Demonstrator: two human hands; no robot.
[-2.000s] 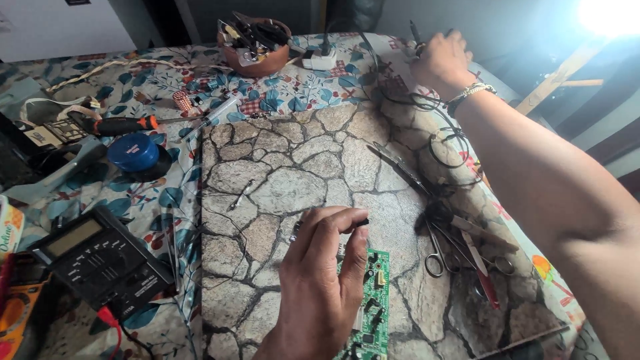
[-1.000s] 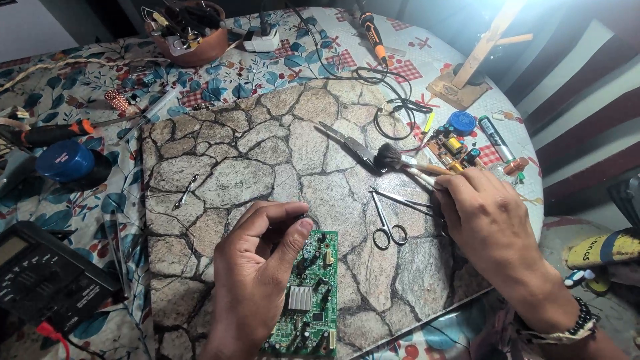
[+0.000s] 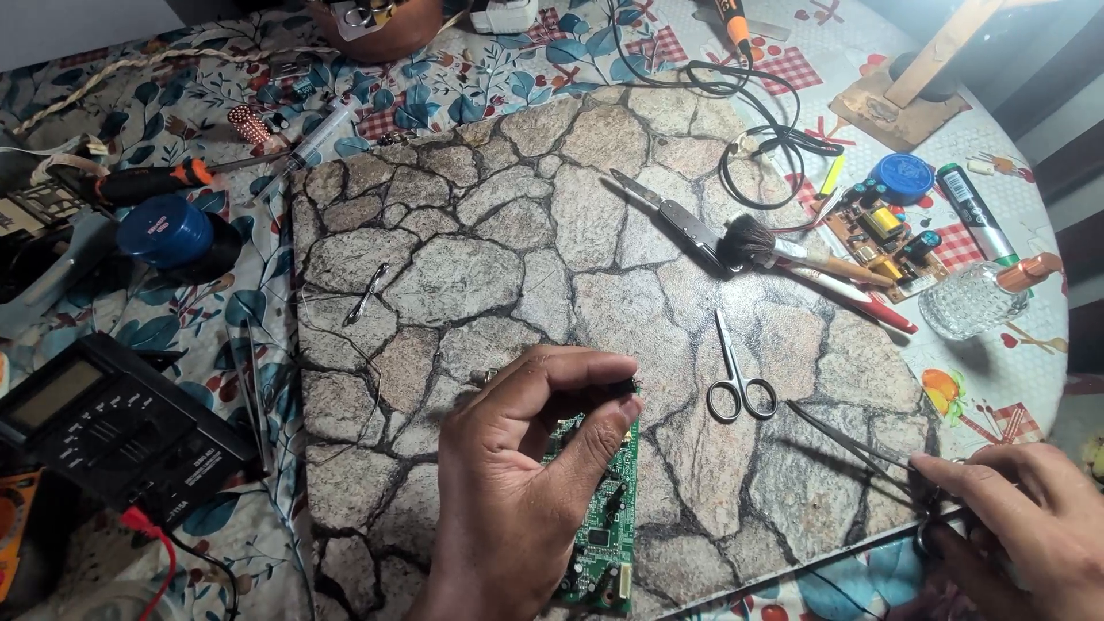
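My left hand (image 3: 535,466) pinches a small black part (image 3: 619,387) between thumb and index finger, above a green circuit board (image 3: 608,535) that lies on the stone-patterned mat (image 3: 457,276). The hand covers part of the board. At the lower right, my right hand (image 3: 1013,517) has its fingers at the handles of dark, slender scissors-like tweezers or forceps (image 3: 862,450), whose tips point up and left; the exact tool cannot be told. Small silver scissors (image 3: 737,379) rest between the two hands. Further back lie an unfolded pocket knife (image 3: 681,226), a black-bristled brush (image 3: 749,244) and a red-and-white toothbrush handle (image 3: 849,297).
A glass bottle (image 3: 975,302), a marker (image 3: 975,211) and a brown circuit board (image 3: 888,233) stand or lie at right. A black cable (image 3: 798,138) loops behind. At left are a multimeter (image 3: 121,431), a blue-lidded jar (image 3: 166,231) and an orange-black screwdriver (image 3: 155,183).
My right hand has moved from the far cable to the brushes, then down to the lower right, to the dark tool. The orange-black handled tool now lies at the back. My left hand keeps its pinch.
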